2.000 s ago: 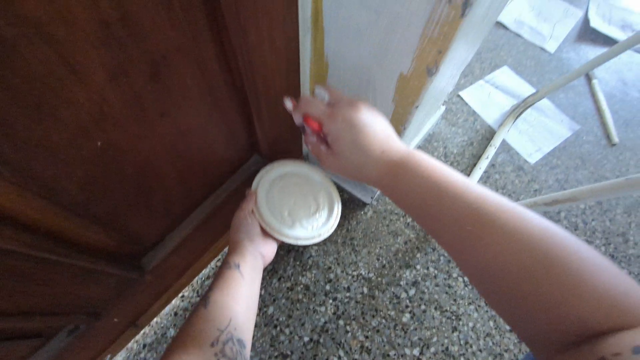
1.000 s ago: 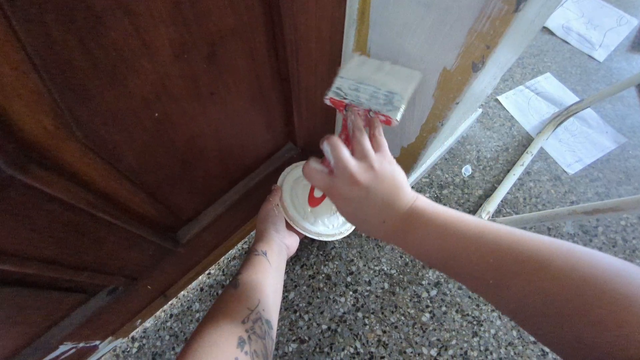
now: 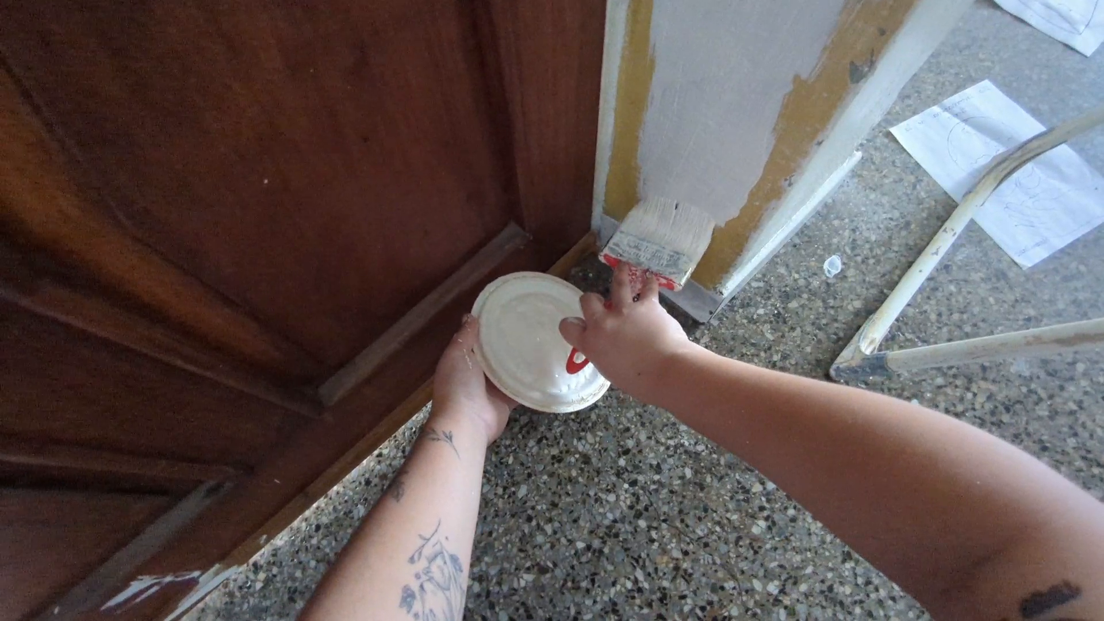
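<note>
My left hand (image 3: 470, 379) holds a round, paint-coated lid (image 3: 535, 341) by its left edge, with the pale face turned up. Just right of it, my right hand (image 3: 634, 336) grips a wide paintbrush (image 3: 660, 241) with a red handle. The white-coated bristles lie against the lower end of a door-frame post (image 3: 724, 112), which is part whitish and part bare ochre. The handle's looped end shows below the fingers, over the lid. The left fingers under the lid are hidden.
A dark panelled wooden door (image 3: 345, 172) stands along the left, with white smears at its lower edge. On the speckled terrazzo floor (image 3: 586, 517) at the right are paper sheets (image 3: 1009, 172) with drawn lines and the worn, pale tubular legs (image 3: 940, 250) of a piece of furniture.
The brush, raised in front of the post one second ago, is now lower, at the post's bottom end. The left hand still holds the lid.
</note>
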